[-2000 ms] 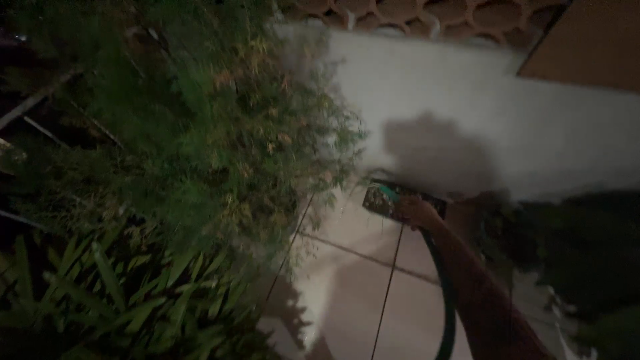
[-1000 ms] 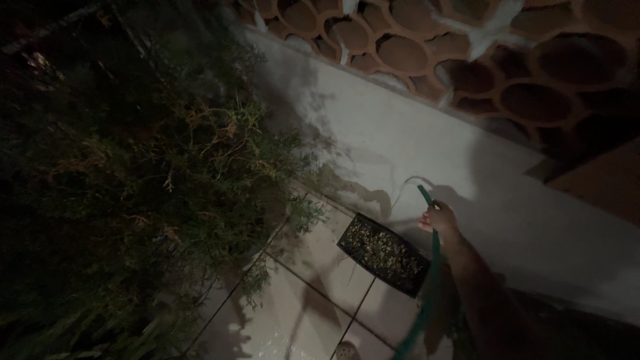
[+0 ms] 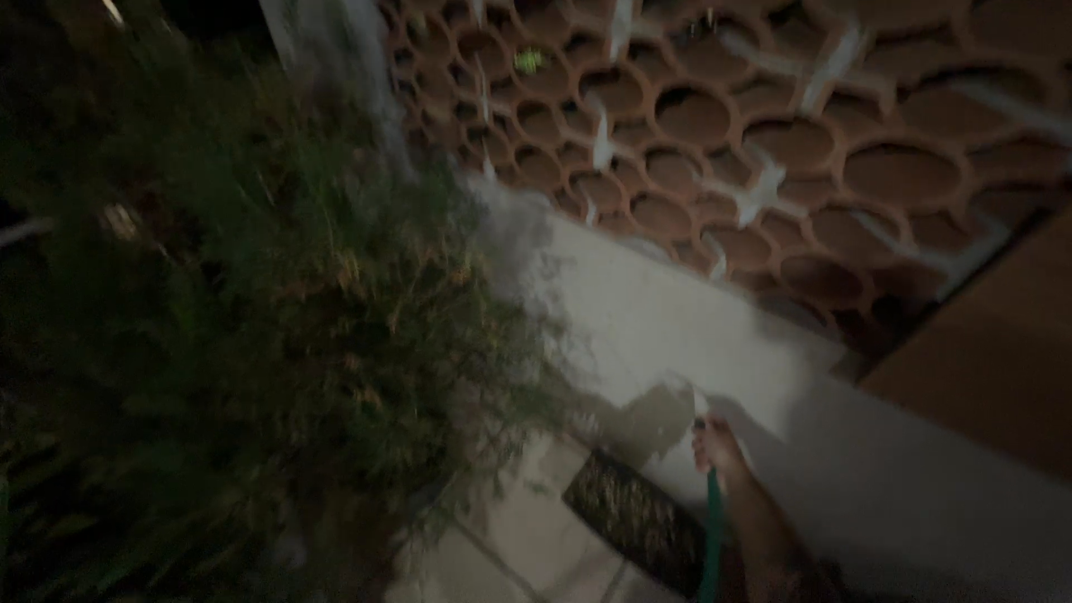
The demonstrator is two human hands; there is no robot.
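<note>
My right hand (image 3: 713,444) grips a green garden hose (image 3: 712,536) close to its end, at the lower right of the head view. Water seems to come out of the hose's end, though blur hides the detail. Below and left of the hand, a dark rectangular planter (image 3: 636,521) with small plants or soil in it stands on the tiled floor beside the white wall. A wet patch (image 3: 657,421) darkens the foot of that wall, left of the hand. My left hand is out of view.
A leafy shrub (image 3: 360,335) fills the left side. Above the low white wall (image 3: 670,327) is a terracotta openwork screen (image 3: 695,117). A brown panel (image 3: 988,352) stands at the right. Pale tiles (image 3: 502,536) cover the floor.
My right hand, first over the planter, rose with the hose to beside the wall and still holds it there. The view has swung up toward the openwork screen.
</note>
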